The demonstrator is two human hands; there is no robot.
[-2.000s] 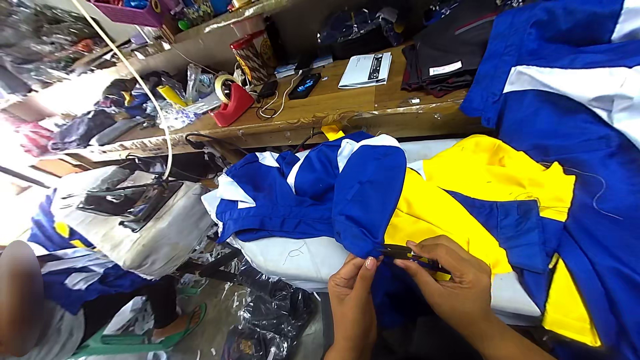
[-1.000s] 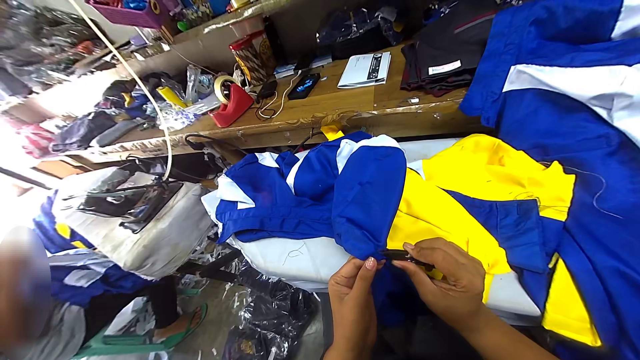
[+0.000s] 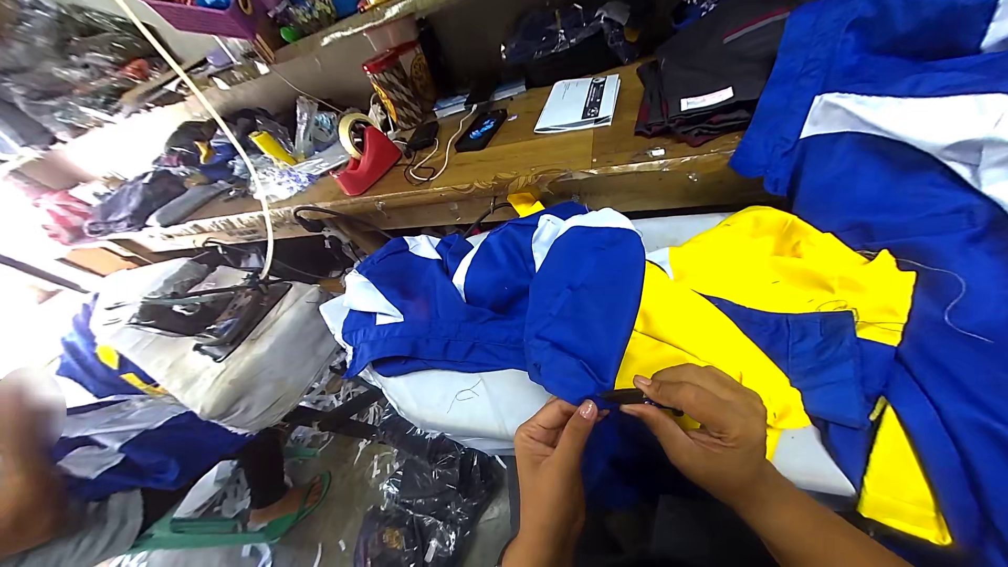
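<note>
Between finger and thumb, my left hand pinches the lower edge of a blue, white and yellow garment. My right hand holds a small dark tool, probably thread snippers, its tip against the fabric beside my left fingertips. The garment lies bunched over a white padded surface. Loose threads lie on its yellow part, at the right. More blue and white fabric spreads along the right side. The exact point where the tool meets the cloth is partly hidden by my fingers.
A wooden table behind bears a red tape dispenser, a phone, a white booklet and folded dark clothes. At left, an iron rests on a padded board near another person. Plastic-wrapped items lie below.
My right hand and the dark tool have shifted slightly at the fabric edge. My left hand keeps its pinch in the same place. The person at left has moved a little.
</note>
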